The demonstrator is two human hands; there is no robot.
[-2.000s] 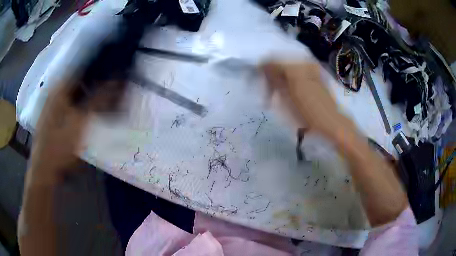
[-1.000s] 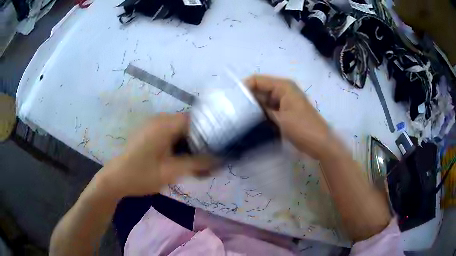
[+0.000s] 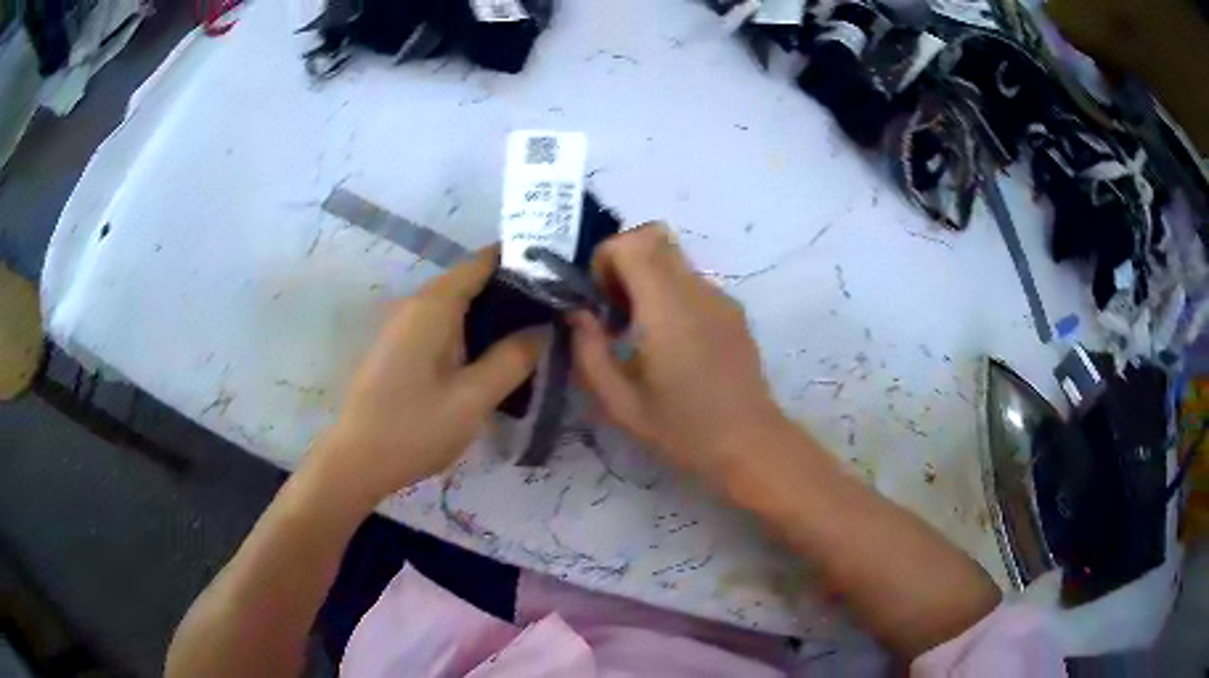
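A bundle of dark cut pieces is between my hands over the middle of the white table. A white printed ticket stands up from its far side. A dark grey strip or band lies across the bundle, and a grey end hangs down at its near side. My left hand grips the bundle's left side, thumb on top. My right hand pinches the dark band at its right side. A flat grey strip lies on the table behind my left hand, its right end hidden.
The white table has loose threads near its front edge. A steam iron sits at the right, with a long grey strip beyond it. Black bundles line the far right edge. Another black bundle lies at the far edge.
The blurred bundle is now steadier, with its ticket pointing away from me. Two seconds ago my hands were far apart, and a second dark strip lay on the table's far part.
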